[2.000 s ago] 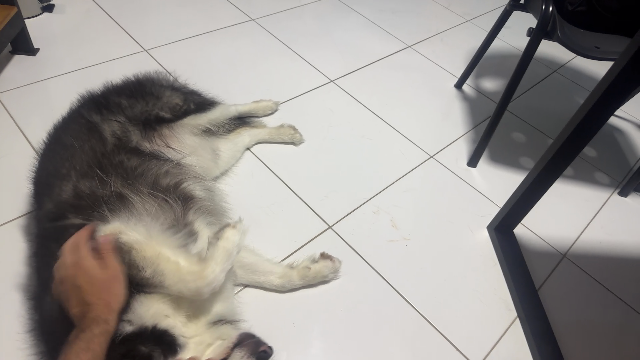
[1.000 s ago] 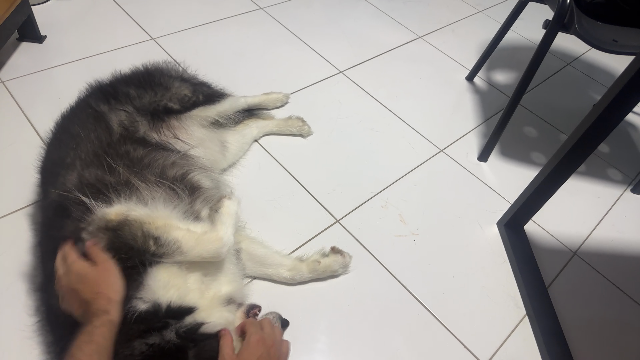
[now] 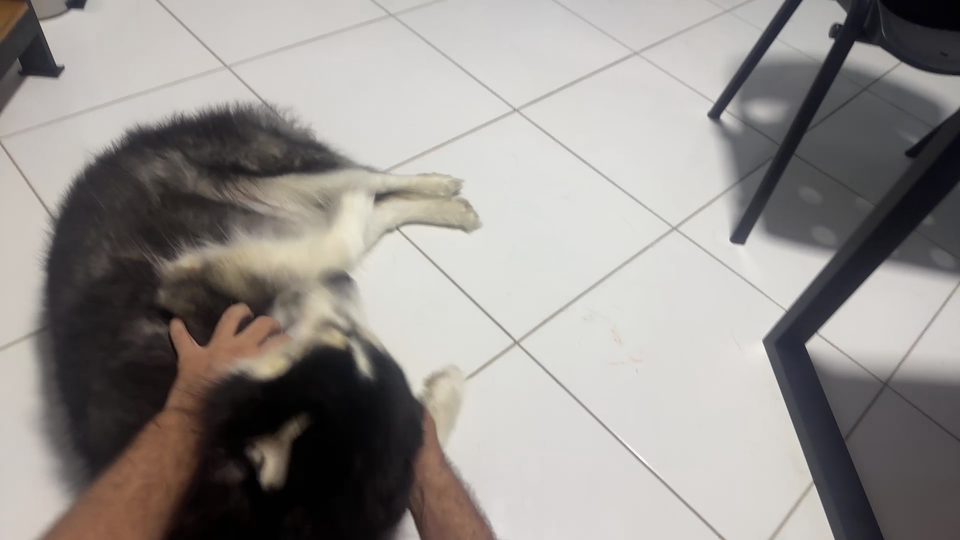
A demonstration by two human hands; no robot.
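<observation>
A black, grey and white long-haired dog [image 3: 142, 247] lies on its side on a tiled floor, its hind legs pointing right. Its dark head is raised between my forearms, slightly blurred. My left hand [image 3: 229, 345] rests on the fur by the dog's chest and foreleg, fingers spread, holding nothing. On the other side of the head, my right hand [image 3: 427, 439] is mostly hidden by the fur; only the wrist and forearm show clearly. One white front paw sticks out just beyond it.
White floor tiles [image 3: 570, 300] surround the dog. A dark chair leg [image 3: 795, 135] stands at the upper right, with a black metal frame [image 3: 825, 442] below it. The foot of a wood-topped piece of furniture [image 3: 37, 56] is at the upper left.
The dog's head has come up from the floor, between my forearms. My right hand, not seen two seconds ago and at the muzzle one second ago, is now mostly hidden beside the head.
</observation>
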